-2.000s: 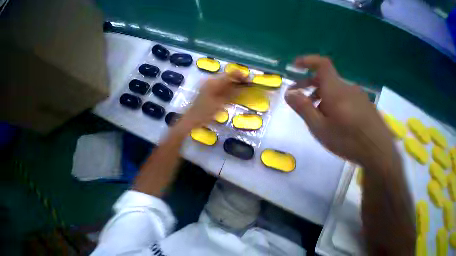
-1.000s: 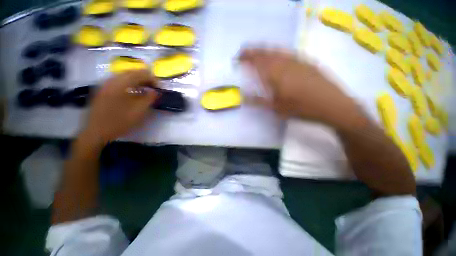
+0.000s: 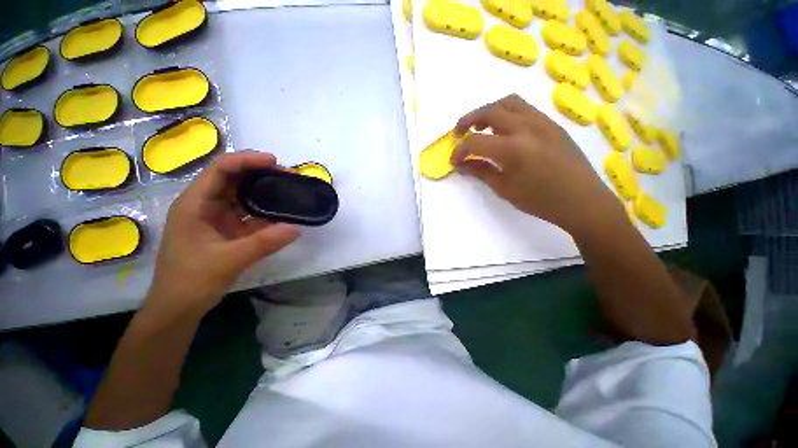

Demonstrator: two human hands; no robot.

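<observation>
My left hand [image 3: 214, 227] holds a black shell [image 3: 289, 198] between thumb and fingers, above the white bench. The shell shows no yellow. Partly hidden behind it, another piece with a yellow centre [image 3: 313, 171] lies on the bench. My right hand [image 3: 525, 157] grips a yellow insert [image 3: 439, 158] by its right end, over the left part of the white sheets [image 3: 490, 232]. The insert is tilted. Its far end is hidden by the fingers.
Fitted cases with yellow centres [image 3: 98, 169] stand in rows in a clear blister tray [image 3: 52, 199] at the left. A black shell [image 3: 35, 243] lies at the lower left. Many loose yellow inserts [image 3: 512, 45] lie on the sheets at the right.
The view has turned right. My left hand has lifted a black shell from the tray area. My right hand has moved over the white sheets and taken hold of a yellow insert.
</observation>
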